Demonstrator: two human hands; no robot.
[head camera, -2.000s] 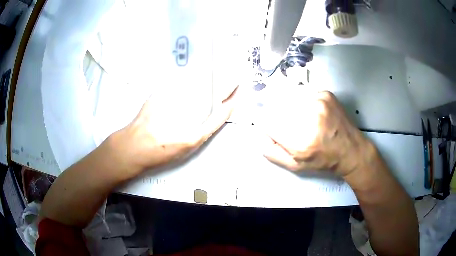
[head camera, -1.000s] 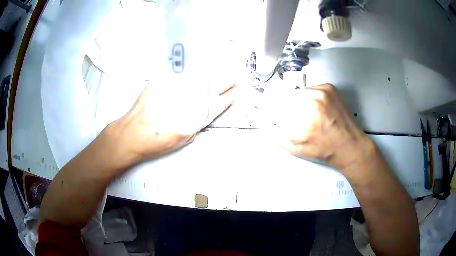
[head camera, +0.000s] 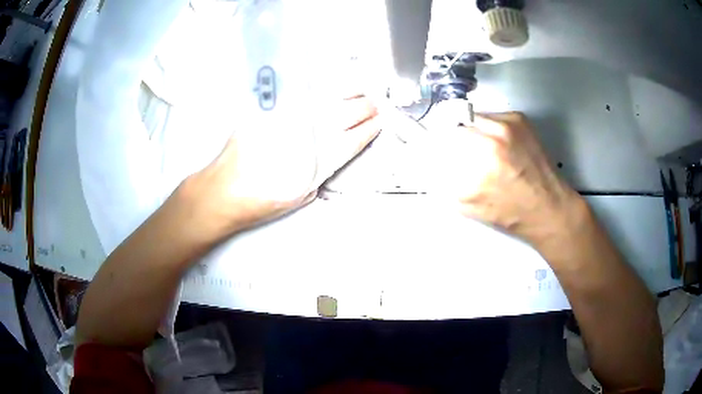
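White fabric (head camera: 111, 146), largely washed out by glare, spreads over the left of the table and reaches the sewing area. My left hand (head camera: 227, 188) lies flat on it, fingertips apart beside the presser foot area; the lamp hides part of this hand. My right hand (head camera: 523, 181) is bent with curled fingers to the right of the foot area, below the dark metal attachment (head camera: 454, 77). Glare hides its fingertips and any cloth between them. The needle and foot cannot be made out clearly.
The white machine arm (head camera: 409, 46), the LED lamp (head camera: 265, 50) and a cream ribbed knob (head camera: 506, 27) hang over the table. Blue and orange tools (head camera: 674, 223) lie at the right edge. A yellowish sticker (head camera: 327, 305) marks the front edge (head camera: 416, 312).
My left fingertips have moved forward, towards the machine. My right hand has moved slightly forward and right, with its fingers up by the metal attachment. The whole view has shifted a little.
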